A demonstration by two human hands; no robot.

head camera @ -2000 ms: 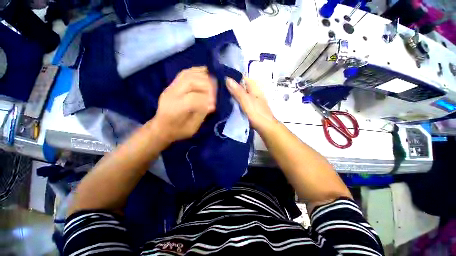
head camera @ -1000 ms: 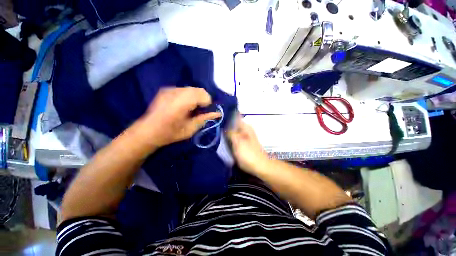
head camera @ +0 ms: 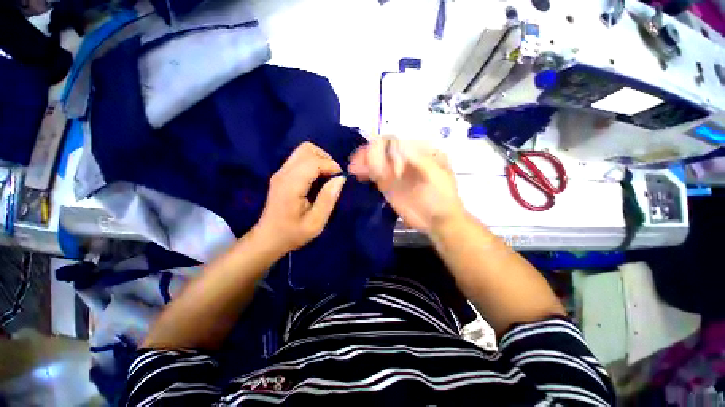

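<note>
The navy garment body (head camera: pixel 230 135) with grey-blue areas lies left of the needle and hangs over the table's front edge to my lap. My left hand (head camera: pixel 304 195) pinches a narrow navy edge of it between thumb and fingertips. My right hand (head camera: pixel 409 176) is beside it on the right, its blurred fingertips at the same edge; whether they grip the cloth is hard to tell. A pale thread runs down the navy cloth below my left hand.
The white sewing machine head (head camera: pixel 588 63) stands at the right, with its presser foot (head camera: pixel 453 103) over the table. Red-handled scissors (head camera: pixel 536 181) lie right of it by a dark navy scrap (head camera: pixel 517 125). A dark green thread bundle (head camera: pixel 632 208) hangs near the control box (head camera: pixel 661 199).
The light looped strip near my left hand is out of sight. My left hand has moved slightly right and my right hand up, to the edge at my left fingertips.
</note>
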